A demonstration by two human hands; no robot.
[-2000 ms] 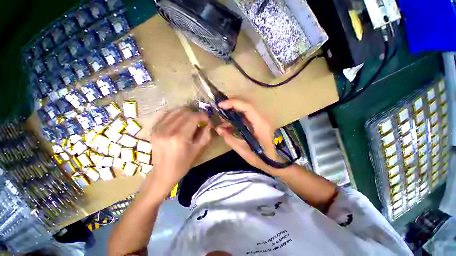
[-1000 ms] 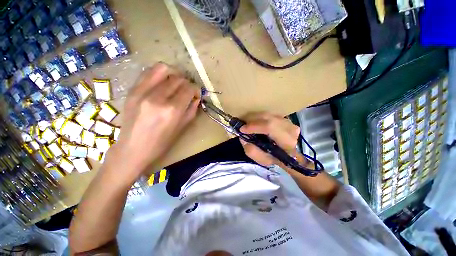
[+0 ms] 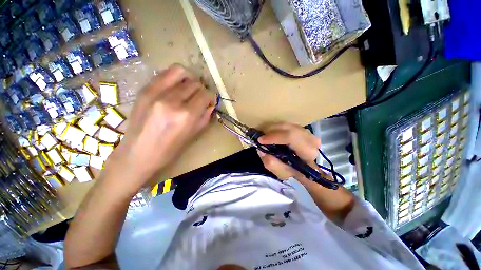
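My right hand (image 3: 290, 150) is closed around the black handle of a soldering iron (image 3: 255, 134). The iron's metal tip and a thin tube beside it point up and left to my left hand's fingertips. My left hand (image 3: 171, 118) is pinched on a small dark piece (image 3: 217, 100), perhaps a circuit board, touching or very near the tip, over the pale strip (image 3: 204, 47). My fingers hide most of this piece. White battery cells (image 3: 74, 136) with yellow edges lie in a loose pile left of my left hand.
A tray of blue circuit boards (image 3: 68, 39) is at the upper left, stacked trays (image 3: 23, 184) at the left edge. A black fan (image 3: 232, 13) with a cable and a solder waste box (image 3: 321, 31) stand at the back. A tray of cells (image 3: 430, 158) lies on the green surface at right.
Since two seconds ago, both hands have moved apart a little and the iron's tip now meets my left fingertips. The camera view has shifted. Over the last second almost nothing has moved.
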